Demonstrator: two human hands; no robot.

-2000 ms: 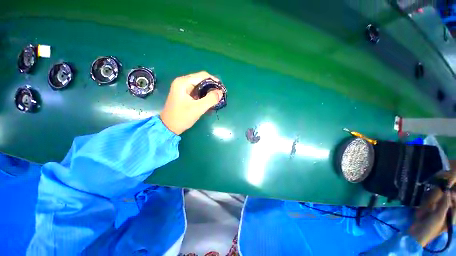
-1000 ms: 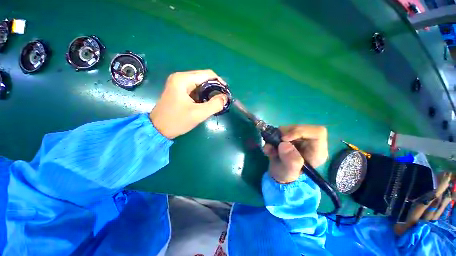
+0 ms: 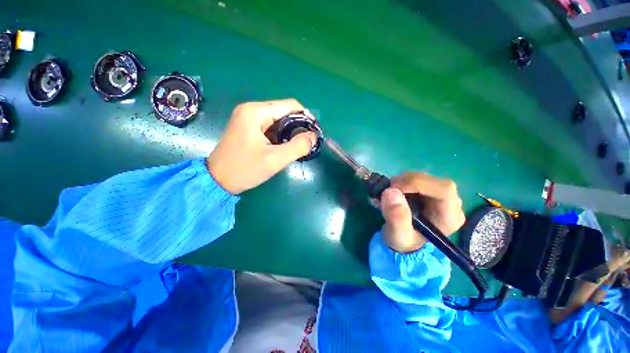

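My left hand (image 3: 255, 146) holds a round black housing (image 3: 284, 127) above the green bench, thumb inside the ring and fingers behind it. My right hand (image 3: 418, 207) grips the black handle of a soldering iron (image 3: 354, 164). Its silvery shaft points up-left, with the tip at or very near the housing's right rim; whether it touches I cannot tell. The thick black cord runs down-right from my hand.
Several housings (image 3: 177, 100) lie at the left, near a white-yellow tag (image 3: 25, 40). A round tip cleaner (image 3: 489, 238) and black stand (image 3: 535, 255) are at the right, beside a yellow-orange stick (image 3: 496, 203). More housings (image 3: 521, 52) sit on the dark strip. Another person's hand (image 3: 587, 293) is at the far right.
Since two seconds ago my right hand has come in with the soldering iron, its tip brought to the held housing. Since one second ago, the iron and right hand have shifted slightly right.
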